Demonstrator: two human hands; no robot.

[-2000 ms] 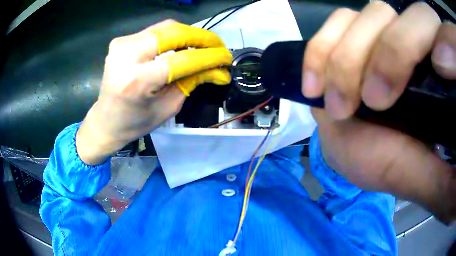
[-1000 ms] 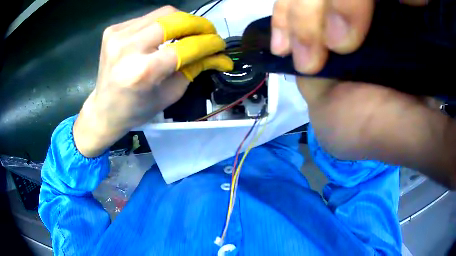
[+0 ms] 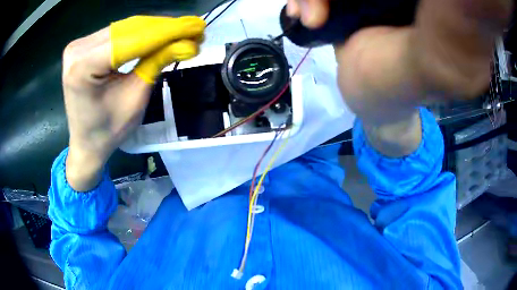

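Observation:
The white projector housing (image 3: 198,143) lies on a white sheet (image 3: 195,178) in front of me. The round black lens assembly (image 3: 256,71) sits at its right end. A thin reddish-brown lead crosses the black interior. Red, yellow and dark wires (image 3: 253,198) hang over the front edge to a small white connector (image 3: 237,273). My right hand (image 3: 391,62), blurred, holds the black electric screwdriver (image 3: 334,21), its tip near the lens's upper right corner. My left hand (image 3: 107,85), in yellow finger cots, is above the housing's left end, fingertips together; I cannot tell whether it holds anything.
The dark green bench (image 3: 39,113) spreads behind and to the left. A black cable (image 3: 218,11) runs off beyond the housing. A pale tray with rounded pockets (image 3: 475,161) stands at the right. Clear plastic (image 3: 136,209) lies at the lower left, near my sleeve.
My left hand has moved left, away from the lens. The screwdriver has moved up off the lens, which now shows fully. More of the housing's left end is visible.

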